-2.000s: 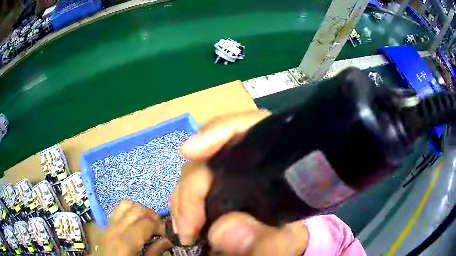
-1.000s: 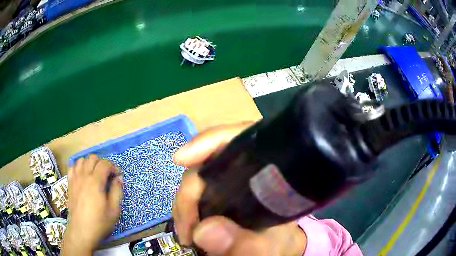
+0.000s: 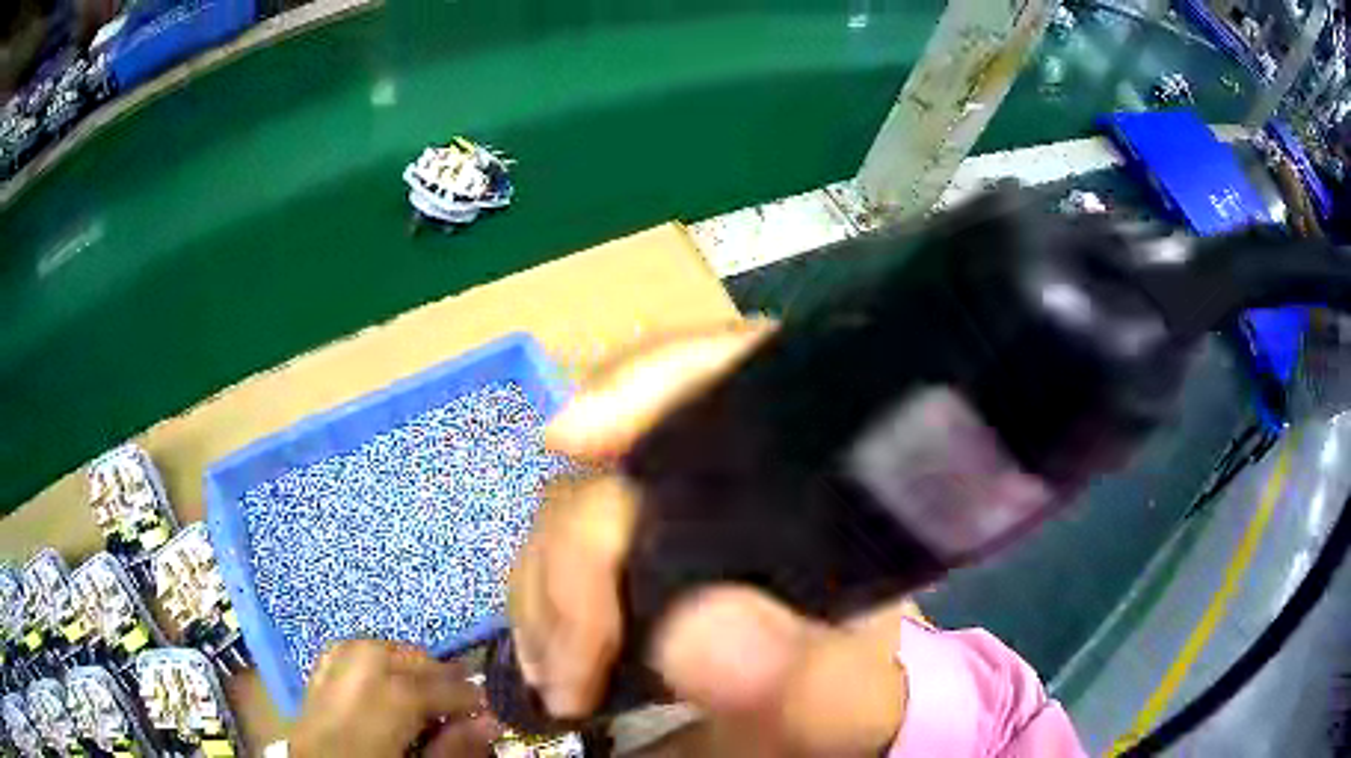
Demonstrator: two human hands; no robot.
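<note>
My right hand (image 3: pixel 637 563) is closed around the thick black electric screwdriver (image 3: pixel 874 430), which is blurred and points down to the left, its cord running off to the right. My left hand (image 3: pixel 378 703) is low in the picture, at the front edge of the light-blue screw tray (image 3: pixel 363 400), close to the driver's narrow end. Its fingertips are blurred and partly hidden, so I cannot tell what they hold. A small part of a circuit board unit (image 3: pixel 541 745) shows at the bottom edge under the hands. The tray holds a mass of silvery screws (image 3: pixel 400 518).
Rows of circuit board units (image 3: pixel 185 696) stand at the left. A tan cardboard sheet (image 3: pixel 622 282) lies under the tray. Beyond it, the green conveyor belt (image 3: pixel 267 222) carries a single unit (image 3: pixel 456 181). A rusty white post (image 3: pixel 948 111) and a blue crate (image 3: pixel 1193 178) are at the right.
My left hand has moved from over the tray's left side down to its front edge, near the driver's tip. The unit on the belt has moved left.
</note>
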